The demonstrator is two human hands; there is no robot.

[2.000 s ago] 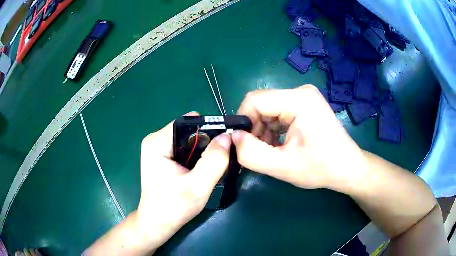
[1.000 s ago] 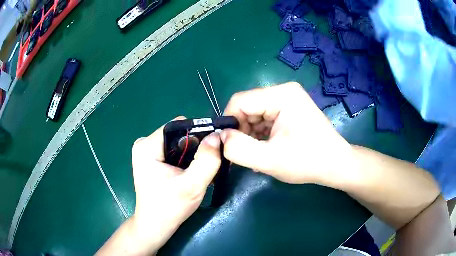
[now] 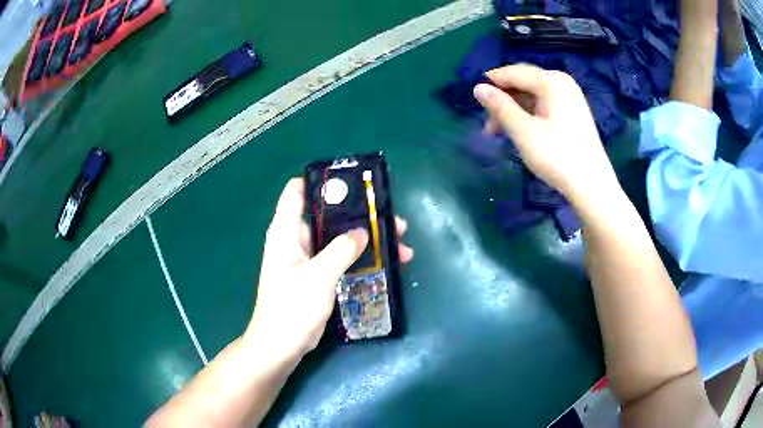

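My left hand (image 3: 305,272) holds an open black phone body (image 3: 386,242) upright in view, thumb across its middle. A pale round part (image 3: 335,191) sits near its top left, red wires run down the left side, and a yellow-orange flex cable (image 3: 372,213) runs down the right. A silvery board (image 3: 365,308) fills the lower end. My right hand (image 3: 535,117) is raised over the near edge of the dark blue cover pile (image 3: 623,71), thumb and index finger close together. Whether it pinches anything cannot be told.
Two part-assembled phones (image 3: 212,81) (image 3: 82,193) lie beyond the curved whitish strip (image 3: 251,113). A red-orange tray (image 3: 92,42) of phones is at the upper left. Another open phone (image 3: 556,32) is over the pile. A person's light blue sleeve (image 3: 694,180) and forearms are at right.
My right hand has left the phone and moved up and right to the pile. The phone now shows its full inner face. The far phones have shifted, and another phone appears over the pile.
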